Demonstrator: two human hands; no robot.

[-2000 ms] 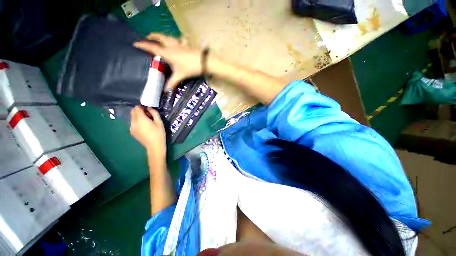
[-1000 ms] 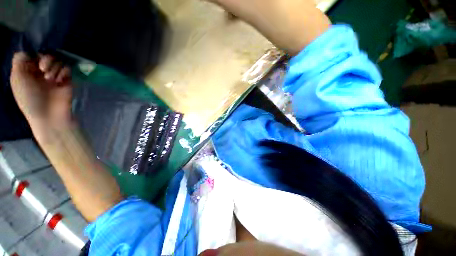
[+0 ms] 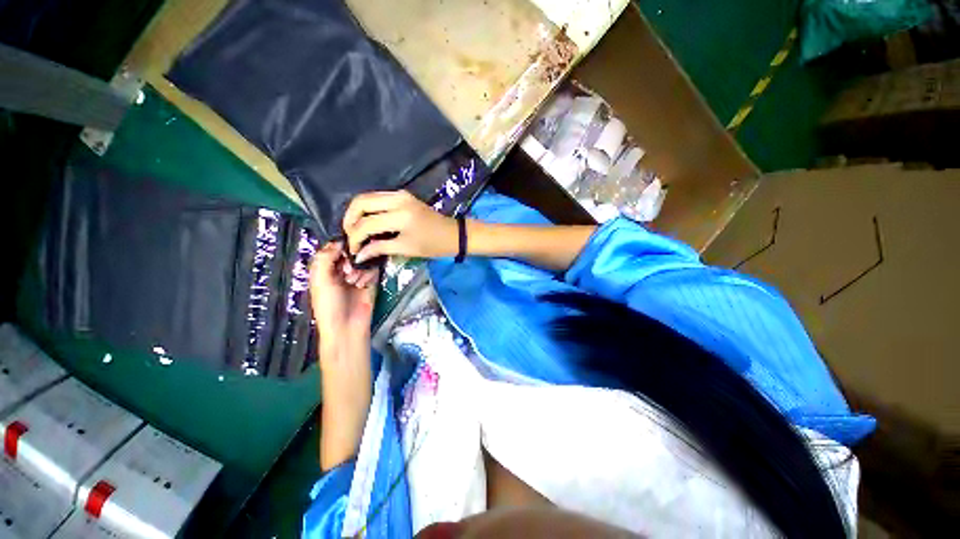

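Note:
A dark grey poly mailer [image 3: 353, 111] lies on the tan board, its printed mouth end towards me. Whether a box is inside is hard to tell. My right hand [image 3: 395, 226] and my left hand [image 3: 347, 284] meet at the near left corner of this mailer, fingers pinching its edge. The pile of flat mailers [image 3: 158, 263] lies on the green bench to the left, its white-printed flap ends beside my left hand. White product boxes [image 3: 142, 479] with red bands are stacked at the lower left.
An open brown carton [image 3: 700, 158] with pale crinkled packets [image 3: 595, 153] stands right of the board. A grey metal post [image 3: 63, 90] is at the upper left. A closed brown carton [image 3: 842, 284] and a green bag [image 3: 863, 26] are at the right.
The white box seen with the mailer earlier no longer shows there. A mailer now lies on the board, and both hands have come together at its corner. The view has shifted, showing the open carton.

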